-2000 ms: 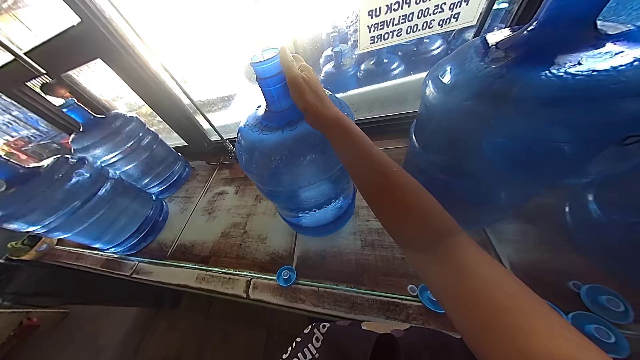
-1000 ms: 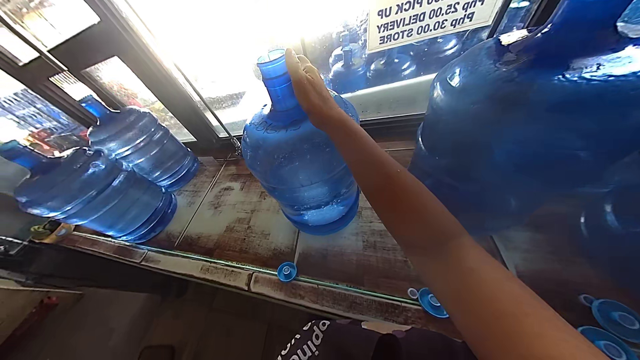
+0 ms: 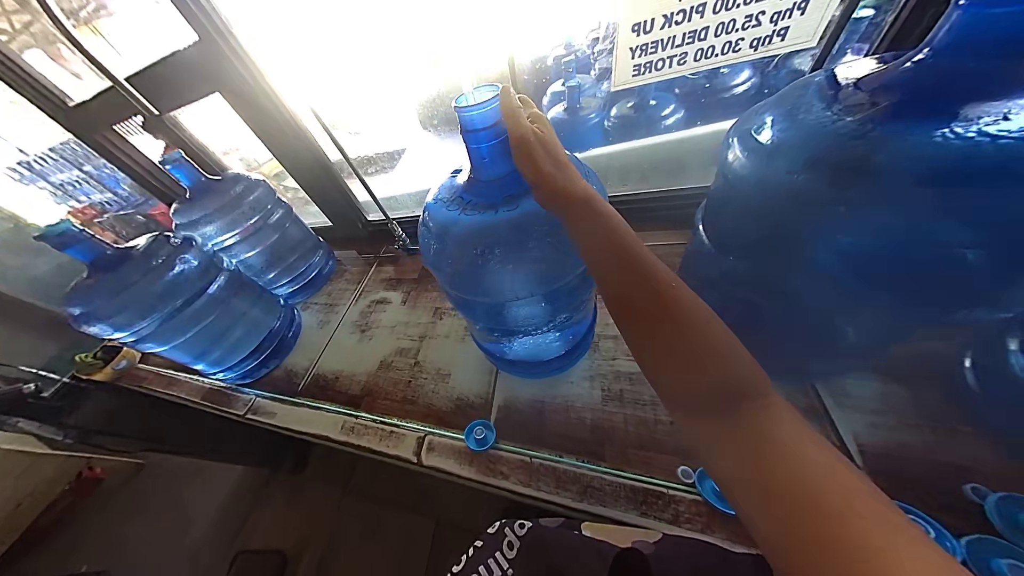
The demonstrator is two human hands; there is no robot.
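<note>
A blue plastic water jug (image 3: 512,272) stands upright on the tiled ledge, its mouth uncapped and some liquid low inside. My right hand (image 3: 540,148) lies on the right side of its neck, fingers together near the rim; the thumb is hidden. My left hand is out of view. One blue cap (image 3: 480,434) lies near the ledge's front edge, below the jug. Another blue cap (image 3: 714,490) is partly behind my forearm, with several more at the lower right.
Two blue jugs (image 3: 184,308) (image 3: 252,228) stand at the left. A large blue jug (image 3: 848,208) fills the right. Behind is a glass window with a printed sign (image 3: 720,36) and a metal frame (image 3: 272,104). The ledge's front edge (image 3: 344,428) drops to a dark floor.
</note>
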